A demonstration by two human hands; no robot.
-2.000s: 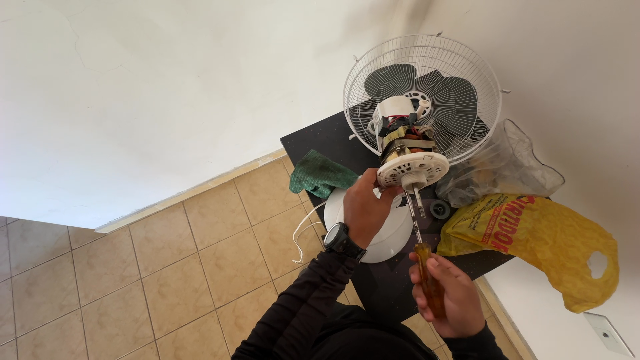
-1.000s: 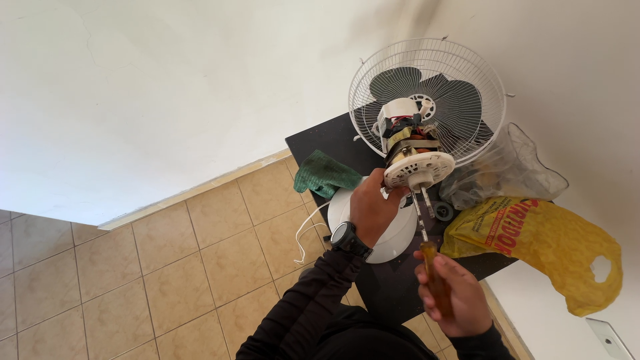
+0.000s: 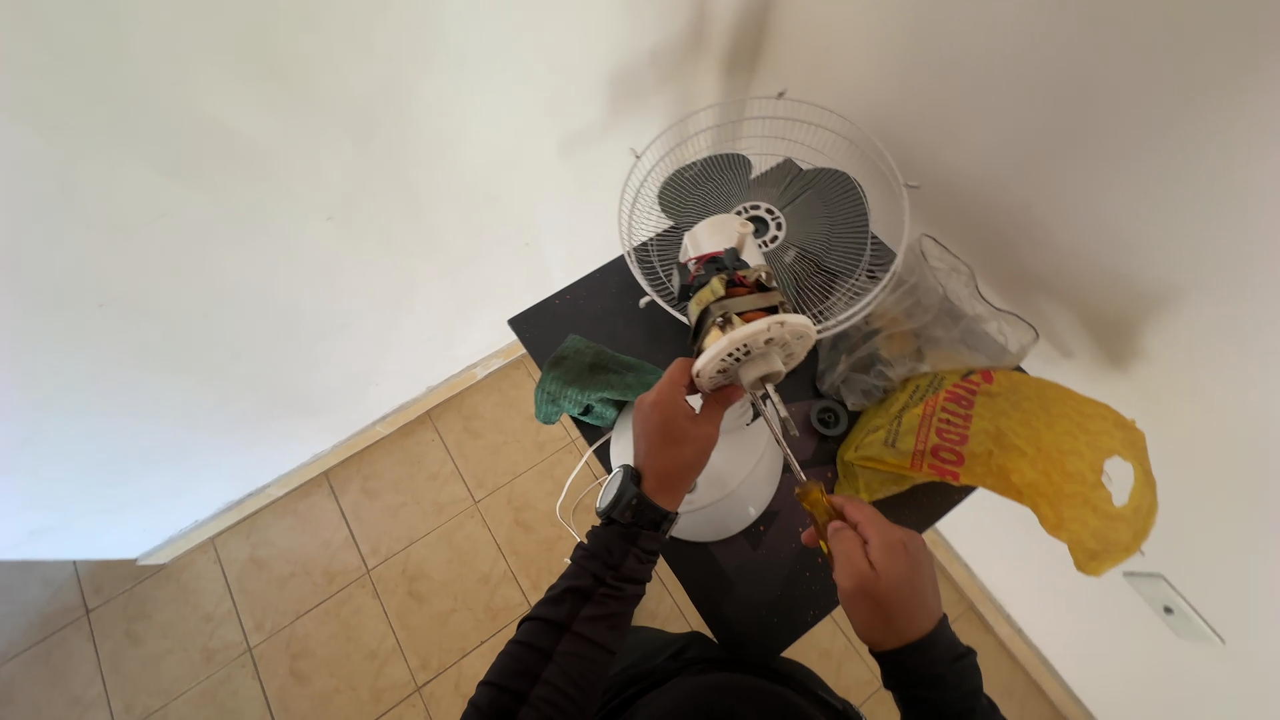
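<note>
My left hand (image 3: 678,435), with a watch on its wrist, grips the edge of the white plastic motor housing (image 3: 755,352) of an electric fan. Above that disc the motor (image 3: 735,300) shows copper windings and wires. In my right hand (image 3: 885,570) is a screwdriver (image 3: 818,510) with an amber handle; its shaft reaches up to the hub of the housing, beside the metal motor shaft. Where exactly the tip rests cannot be told. Behind the motor stands a wire fan guard (image 3: 765,110) with dark fan blades (image 3: 825,215). The round white fan base (image 3: 730,500) lies below.
On the black table (image 3: 570,305) lie a green cloth (image 3: 590,380), a small dark round knob (image 3: 828,417), a clear plastic bag (image 3: 930,330) and a yellow plastic bag (image 3: 1050,450) hanging over the edge. A white cord (image 3: 567,490) hangs at the left. Walls stand behind and at the right.
The screwdriver in my right hand has tilted somewhat, its handle now further right of the housing. My left hand keeps its grip on the housing.
</note>
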